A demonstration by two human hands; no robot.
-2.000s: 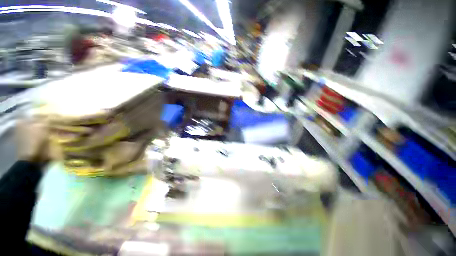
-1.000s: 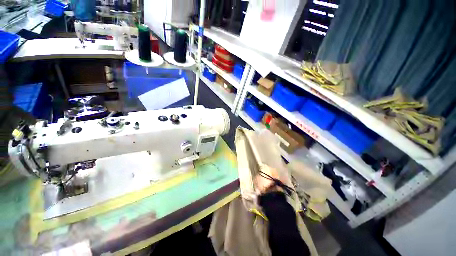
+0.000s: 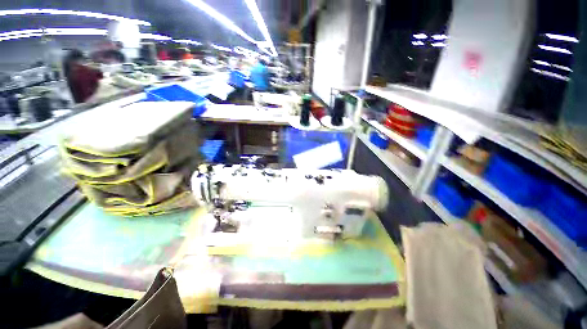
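A khaki canvas bag part shows at the bottom left, in front of the table's near edge, with a small ring or loop at its top corner. A beige-khaki cloth piece hangs at the table's right end, and more beige cloth shows at the bottom edge beside it. A bulky stack of khaki bags with yellow edges stands on the left of the green table. Neither of my hands can be made out; the bottom edge cuts off the view.
A white sewing machine stands on the green-covered table with pale yellow tape. Dark thread cones stand behind it. Shelves with blue bins run along the right. A person in dark red is far left.
The view has swung left from the shelves. The bag stack is back in view, and my right hand, earlier at the beige cloth on the right, is out of sight. A khaki bag part shows bottom left.
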